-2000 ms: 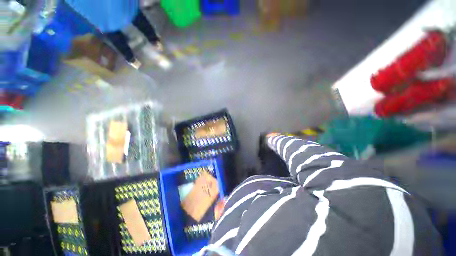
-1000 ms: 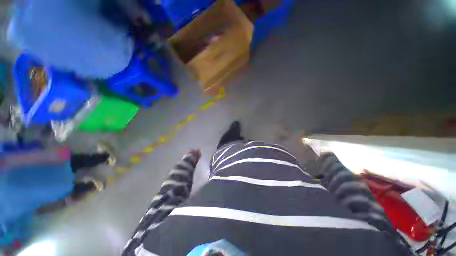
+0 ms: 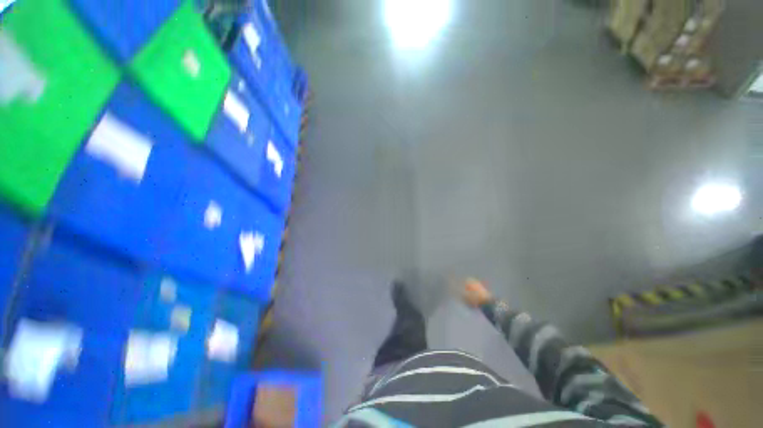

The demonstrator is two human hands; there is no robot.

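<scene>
My right hand [image 3: 475, 292] hangs low in front of me at the end of a striped sleeve, over the grey floor. It is small and blurred, and whether its fingers are apart or closed cannot be told. My left hand is not in view. Nearest on my left are stacked blue totes [image 3: 180, 205] with white labels. Green totes [image 3: 191, 71] stand among them. Neither of the hands touches them in view.
A blue open container [image 3: 314, 397] with something brown inside stands at the lower left. Brown cartons [image 3: 665, 38] sit on a pallet at the far upper right. A large brown surface [image 3: 686, 376] and yellow-black tape [image 3: 669, 295] lie at the lower right. Grey floor [image 3: 494, 175] runs ahead.
The view has moved away from the board trays, then past the stools and open carton, to the tote stacks. My left hand has left the picture.
</scene>
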